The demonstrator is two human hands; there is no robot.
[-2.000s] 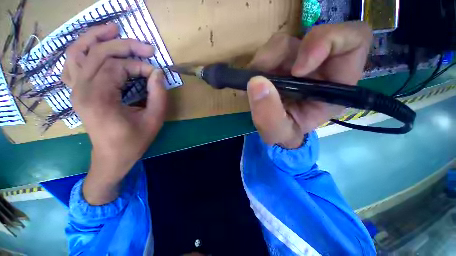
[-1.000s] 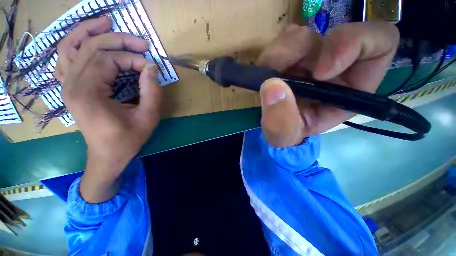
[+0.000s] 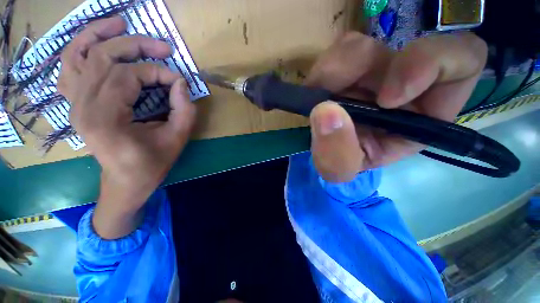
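Note:
My right hand [image 3: 391, 106] holds a black soldering iron [image 3: 284, 94] that points left. Its blurred tip is at the right edge of a white striped panel [image 3: 169, 35]; contact cannot be told. My left hand [image 3: 124, 106] lies over the panel, thumb and index finger close together at its right edge. Whether they pinch a wire cannot be seen. Thin dark wire leads [image 3: 53, 65] lie across the panel's left part. The panel's middle is hidden under my left hand.
A tan cardboard sheet [image 3: 254, 35] lies under the panel, on a green bench top [image 3: 248, 148]. Another striped panel [image 3: 9, 130] is at the far left. A metal-rimmed box [image 3: 460, 13], black equipment [image 3: 515, 29] and small green [image 3: 374, 7] and blue [image 3: 388, 22] items are upper right.
My right hand and the iron's handle have moved right, while the tip stays near the panel's right edge. The panel and my left hand have shifted slightly left in view.

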